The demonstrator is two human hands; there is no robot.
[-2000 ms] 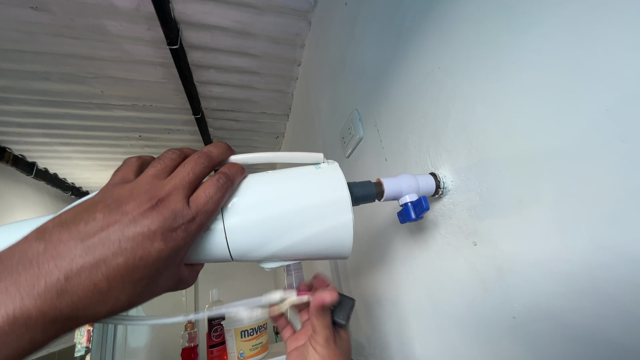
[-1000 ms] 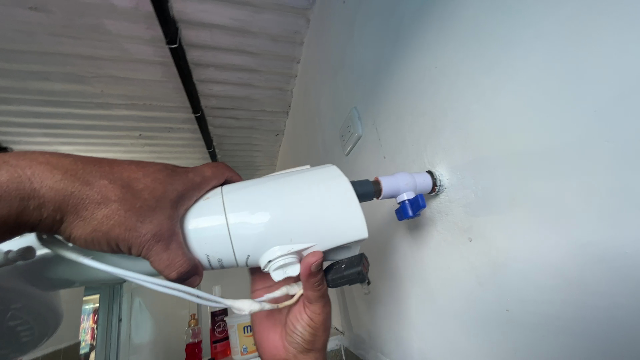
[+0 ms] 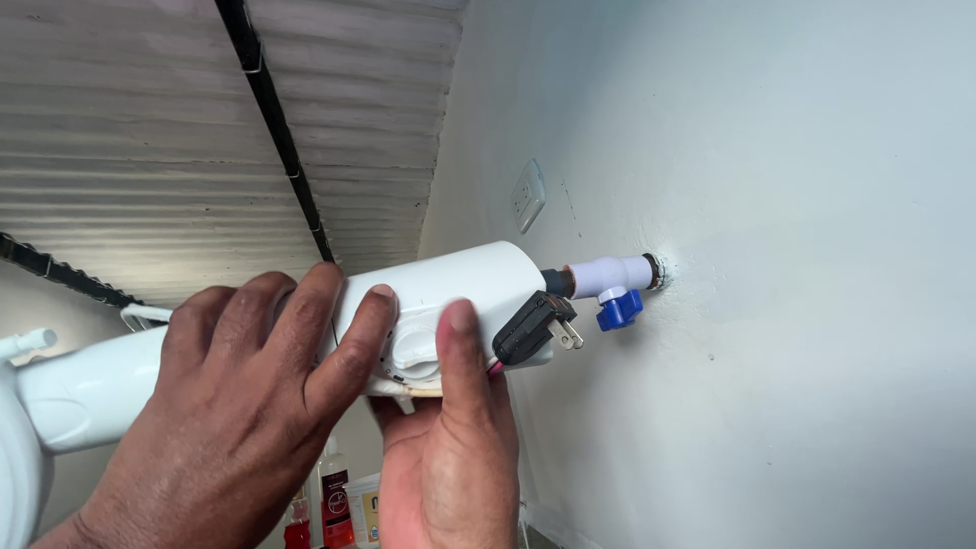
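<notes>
A white electric shower head (image 3: 473, 282) joins a dark grey threaded fitting (image 3: 559, 283), which leads to a white plastic ball valve (image 3: 610, 276) with a blue handle (image 3: 620, 309) at the wall. My left hand (image 3: 259, 381) grips the heater body from the near side, its fingers spread over the casing. From below, my right hand (image 3: 457, 435) holds the body, with the thumb beside its round white knob (image 3: 415, 352). A black two-pin plug (image 3: 534, 328) on the cord lies against the casing just beyond the right fingers, its metal prongs pointing right.
A wall socket (image 3: 528, 196) sits on the pale wall (image 3: 762, 229) above the valve. Corrugated roofing (image 3: 366, 91) with a dark beam (image 3: 267, 99) runs overhead. Below the hands stand a dark-labelled bottle (image 3: 335, 503), a red bottle (image 3: 297, 526) and a white container (image 3: 364, 507).
The casing has turned, so its knob now faces me. My right hand has risen from below to the casing, with the plug beside it. My left hand has shifted its hold on the body.
</notes>
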